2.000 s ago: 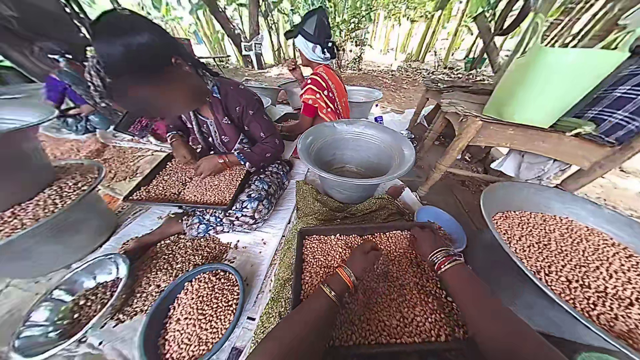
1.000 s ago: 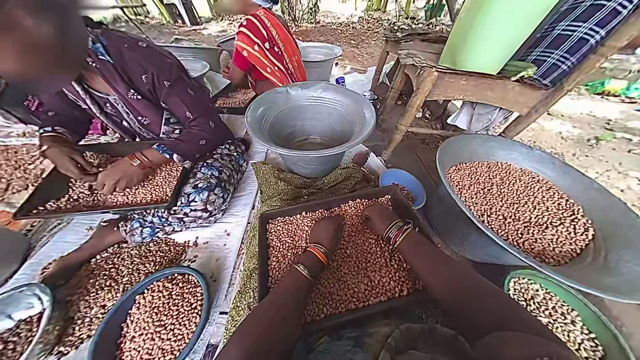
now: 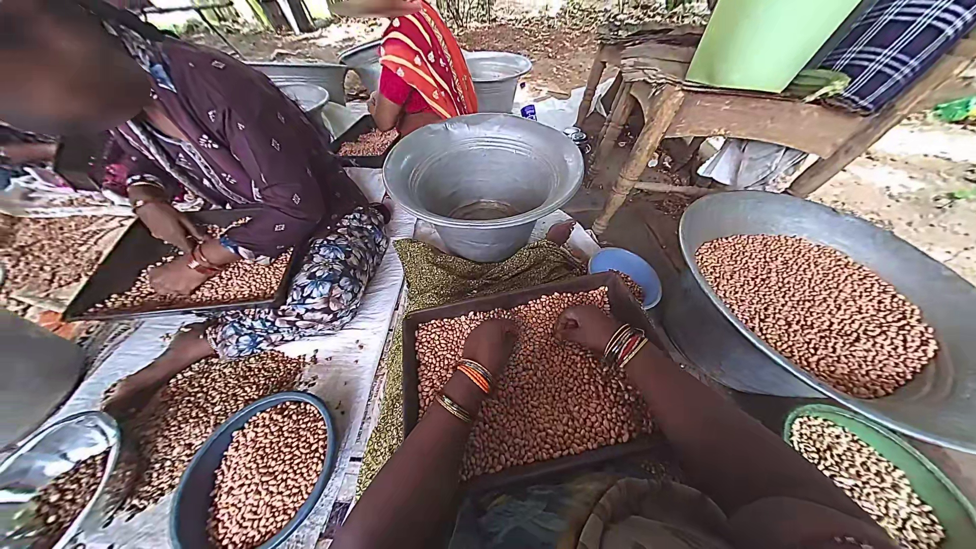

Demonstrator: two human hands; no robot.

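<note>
A dark rectangular tray (image 3: 410, 374) in front of me is spread with reddish-brown shelled nuts (image 3: 549, 396), probably peanuts. My left hand (image 3: 492, 343), wearing orange and gold bangles, rests on the nuts left of the tray's middle, fingers curled down. On the right, my right hand (image 3: 587, 328) lies at the nuts near the tray's far right part, with red, white and gold bangles at the wrist. The fingertips of both are hard to make out, so whether either hand holds a nut does not show. Patterned cloth (image 3: 457, 274) lies under the tray.
Beyond the tray stands a wide metal basin (image 3: 488, 175); a small blue bowl (image 3: 648, 278) touches its right corner area. Large metal pan (image 3: 694, 229) and green tub (image 3: 907, 450) of nuts are right. A blue-rimmed tub (image 3: 329, 442) is left, near a co-worker (image 3: 244, 152) and a wooden chair (image 3: 762, 122).
The view has shifted right and down, bringing the green tub into sight. Both my hands stay over the nuts; my right hand has moved from the tray's far edge toward my left hand.
</note>
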